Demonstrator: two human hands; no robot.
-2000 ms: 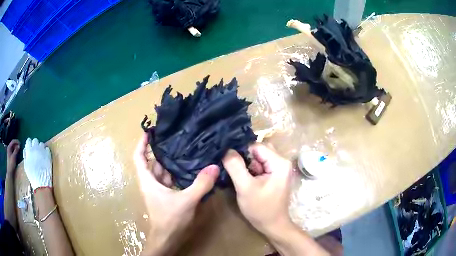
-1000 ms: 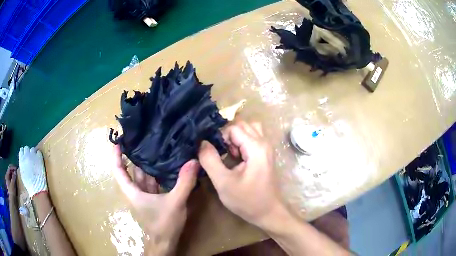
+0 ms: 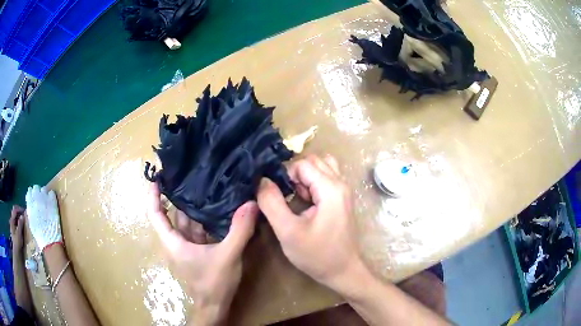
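Observation:
A ragged black assembly (image 3: pixel 220 149) with jagged edges is held over the tan table, in front of me. A cream limb part (image 3: pixel 301 138) sticks out at its right edge. My left hand (image 3: pixel 207 248) is bare and grips the lower left edge, thumb on top. My right hand (image 3: pixel 312 219) is bare and pinches the lower right edge between thumb and fingers. The fingertips of both hands are partly hidden under the black piece. A white glue bottle (image 3: pixel 390 178) with a blue tip stands to the right of my right hand.
An open black assembly (image 3: pixel 439 63) lies at the upper right, touching a brown block (image 3: pixel 481 99). The green belt (image 3: pixel 83 95) carries another black assembly (image 3: pixel 162 19). Blue crates (image 3: pixel 54 32) are beyond. A neighbour's gloved hand (image 3: pixel 43 216) is at left. A green-edged bin (image 3: pixel 519 267) is low right.
The view has shifted since two seconds ago, so table things sit elsewhere in the picture. The belt's black assembly has moved left in the picture. Both my hands keep their grip on the black assembly.

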